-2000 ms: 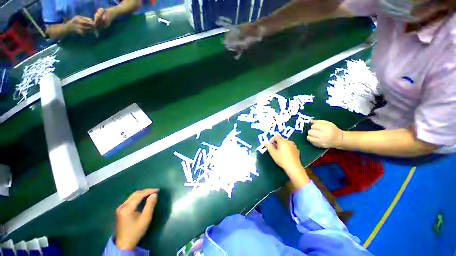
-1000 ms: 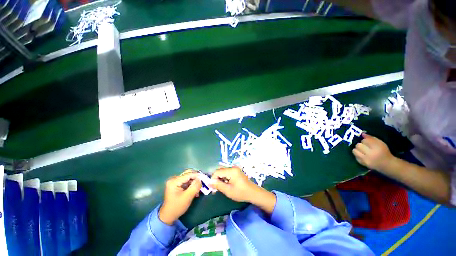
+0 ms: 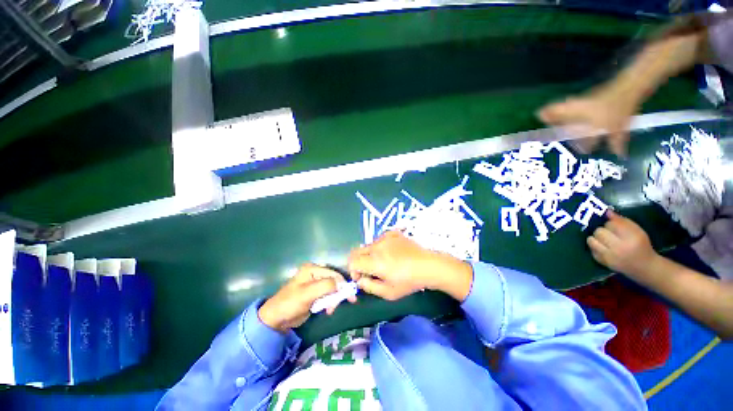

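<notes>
My left hand (image 3: 304,297) holds a small white folded piece (image 3: 333,298) between thumb and fingers, low in front of my chest. My right hand (image 3: 399,266) is beside it, with its fingertips at the right end of the piece. A loose heap of white strips (image 3: 444,225) lies just behind my right hand, partly hidden by it. A second heap of small white pieces with open frame-like shapes (image 3: 533,189) lies further right.
White-and-blue carton (image 3: 255,141) lies on the belt against the white divider bar (image 3: 193,104). Blue cartons (image 3: 60,321) stand in a row at left. Pale edge rail (image 3: 346,175) crosses the middle. Another person's hands (image 3: 599,112) are at right, near a further strip heap (image 3: 691,177).
From two seconds ago, my right hand has come from the right heap to meet my left at the white piece. The carton on the belt now touches the divider bar. The view has shifted.
</notes>
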